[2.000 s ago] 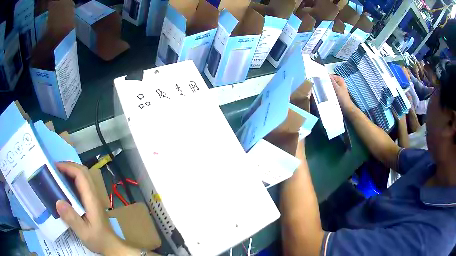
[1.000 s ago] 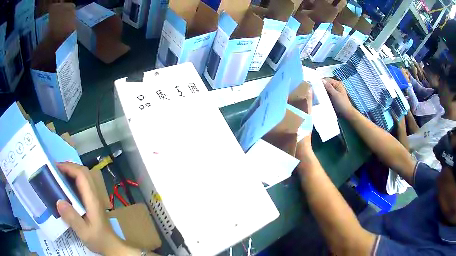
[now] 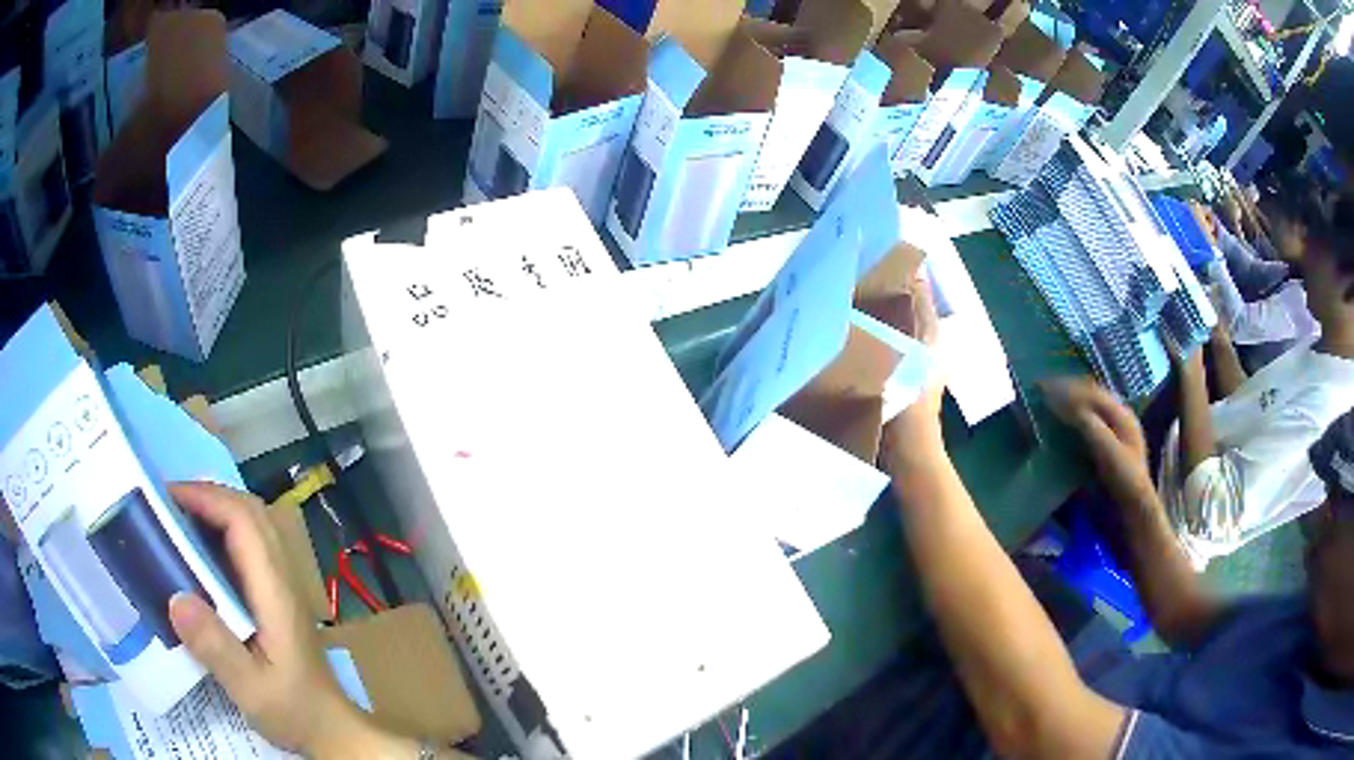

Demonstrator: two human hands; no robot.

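Note:
A light blue and white carton (image 3: 126, 572) with a dark cylinder pictured on it stands tilted at the lower left, its upper flaps open. My right hand (image 3: 253, 639) holds its right side, the thumb on the printed front and the fingers behind the edge. The carton's left part is cut off by the picture's edge. Below it lies a printed white panel (image 3: 201, 728). My left hand is not in view.
A white equipment case (image 3: 579, 490) stands right of my hand; red-handled pliers (image 3: 357, 572) and a brown flap (image 3: 401, 676) lie between. Open cartons (image 3: 691, 164) stand behind. At right a person holds a carton (image 3: 795, 327) near stacked blanks (image 3: 1091, 267).
The neighbouring person's one hand has left the white panel and moved down and right, blurred; that person has shifted right. My right hand and its carton show no visible change.

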